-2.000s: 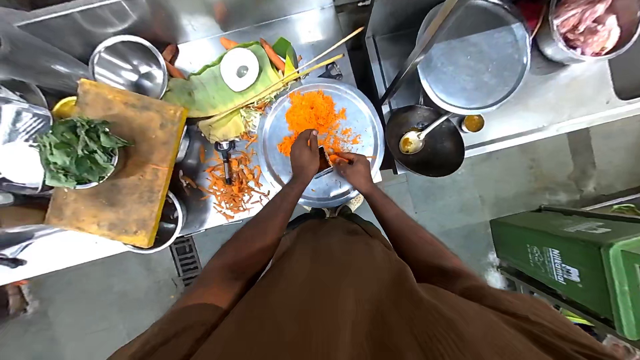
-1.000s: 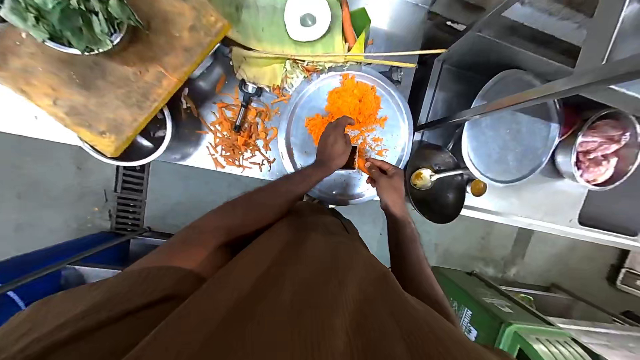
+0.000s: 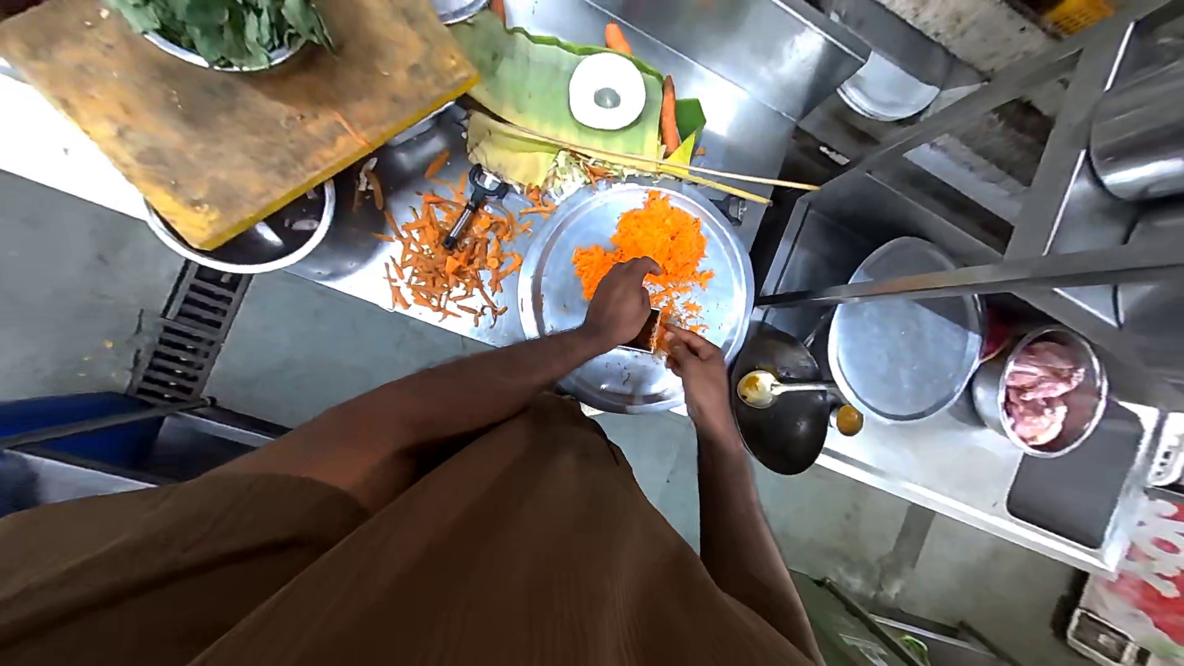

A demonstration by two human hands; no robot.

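Grated carrot (image 3: pixel 661 236) lies in a loose heap on a round steel tray (image 3: pixel 550 277). Over the tray's near part, my left hand (image 3: pixel 622 303) holds a small dark-faced grater (image 3: pixel 646 331), which its fingers partly hide. My right hand (image 3: pixel 696 356) is at the grater's right side, its fingers closed on a piece of carrot (image 3: pixel 662 339) that is mostly hidden. Left of the tray, a peeler (image 3: pixel 474 205) rests on a pile of carrot peelings (image 3: pixel 453 268).
A cutting board (image 3: pixel 250 120) with a bowl of leaves (image 3: pixel 236 32) covers part of a steel bowl (image 3: pixel 319 227). Behind lie a banana leaf (image 3: pixel 518 74) and thin sticks (image 3: pixel 731 173). To the right are a black pan (image 3: pixel 782 430), a round lid (image 3: pixel 906 342), raw meat (image 3: pixel 1041 393) and a metal bar (image 3: pixel 925 285).
The view has turned and shifted, with more of the right-hand shelving in sight. Both hands remain together at the grater over the tray.
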